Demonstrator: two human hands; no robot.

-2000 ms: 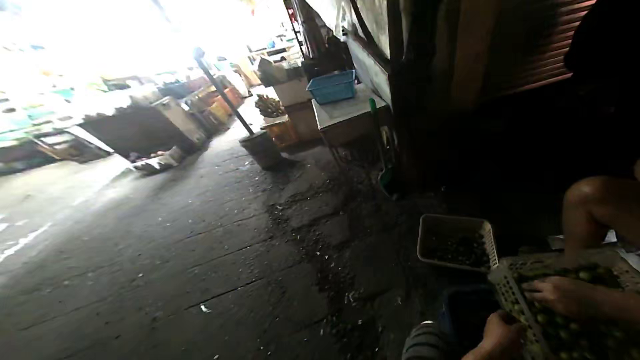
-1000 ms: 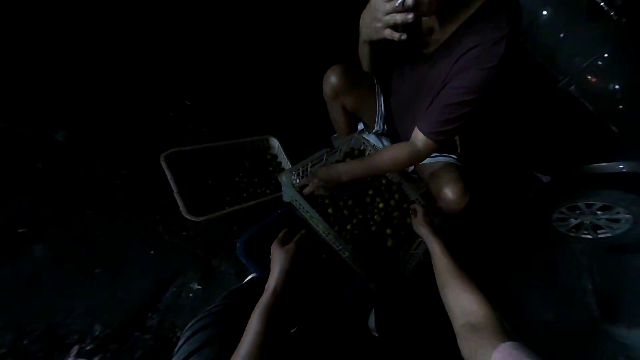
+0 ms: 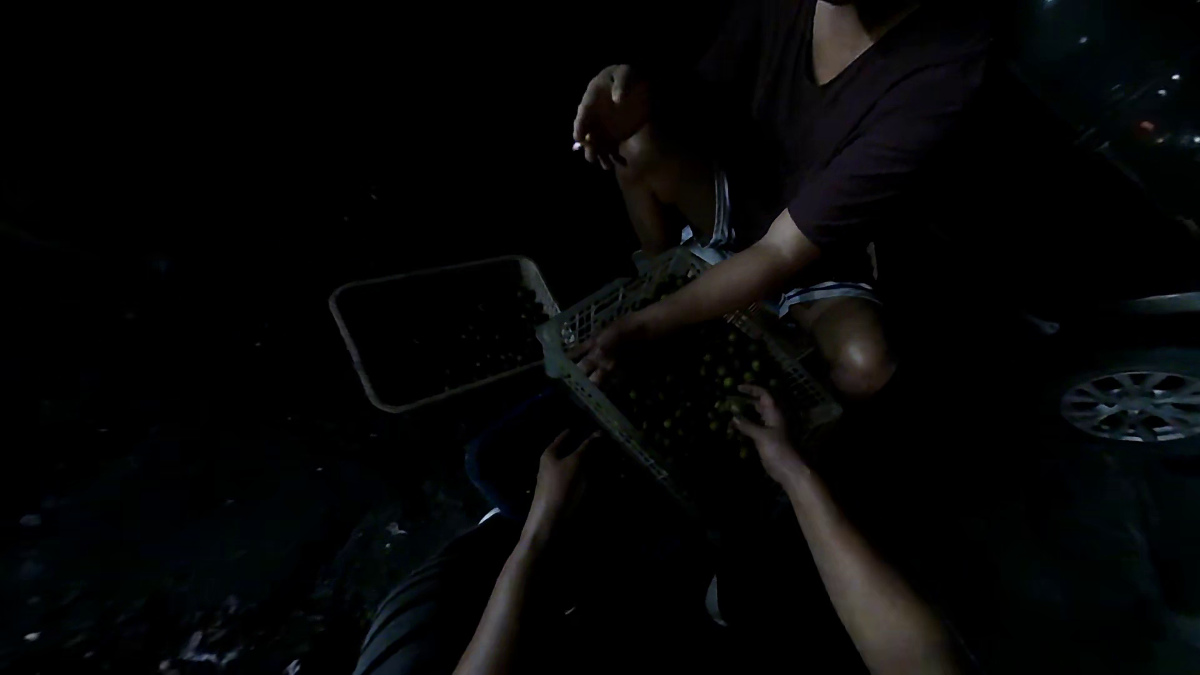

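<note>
A plastic crate with lattice walls (image 3: 637, 448) stands tilted in the middle of the dark view, with small round green fruits (image 3: 741, 361) in it. My right hand (image 3: 764, 427) is over the crate's near right part, fingers spread among the fruits; whether it pinches one is too dark to tell. Just outside the crate's near left wall is my left hand (image 3: 562, 461), its fingers apart and nothing seen in them. Another person's hand (image 3: 605, 352) reaches into the crate at its left corner.
A shallow rectangular basket (image 3: 352, 352) with some small round things lies left of the crate. Below it is a dark blue container (image 3: 476, 464). A person in a dark shirt (image 3: 872, 159) sits opposite, a cigarette (image 3: 578, 146) in the other hand. A car wheel (image 3: 1134, 405) is at far right.
My right hand has moved from the crate's right edge in over the fruits. The other person's hand with the cigarette has come down from the face. The view has swung right since the oldest frame.
</note>
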